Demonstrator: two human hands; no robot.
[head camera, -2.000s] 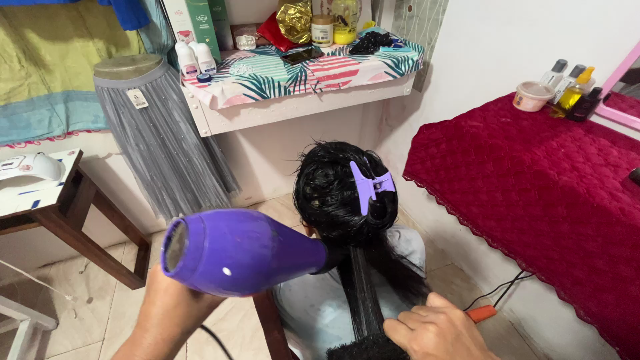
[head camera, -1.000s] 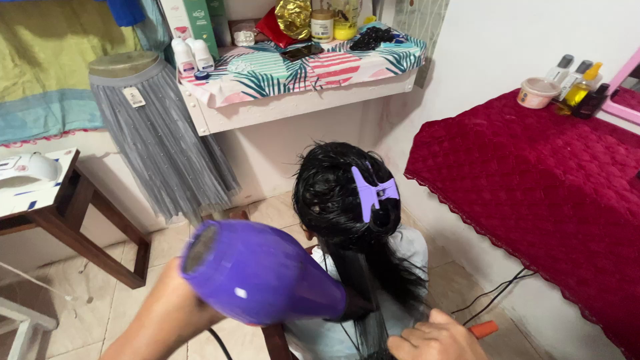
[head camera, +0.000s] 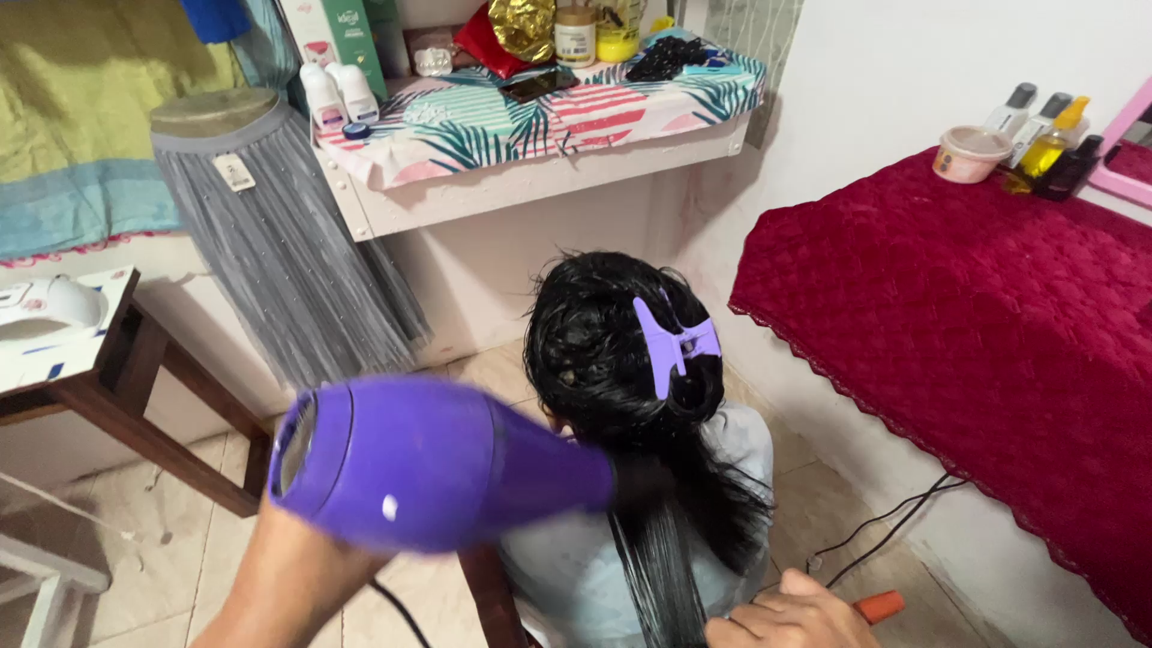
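My left hand (head camera: 301, 562) grips a purple hair dryer (head camera: 432, 463), its handle hidden behind the body. The dryer's black nozzle (head camera: 641, 486) points right, at the back of a seated person's dark, wet-looking hair (head camera: 594, 351). A lilac claw clip (head camera: 675, 346) holds the upper hair up. Below the nozzle a straight section of hair (head camera: 661, 576) runs down towards my right hand (head camera: 792, 616). That hand is closed on an orange-handled tool (head camera: 877, 607), whose head is out of view at the bottom edge.
Ahead, a shelf with a leaf-print cloth (head camera: 540, 126) bears bottles and jars. A red quilted cloth (head camera: 954, 297) covers a surface at right, above a black cable (head camera: 886, 531). A wooden table (head camera: 126, 396) and a grey skirt on a form (head camera: 288, 234) are at left.
The dryer and my left hand have shifted about, and the nozzle now lies higher on the hair than one second ago. The right hand stays low by the hair section.
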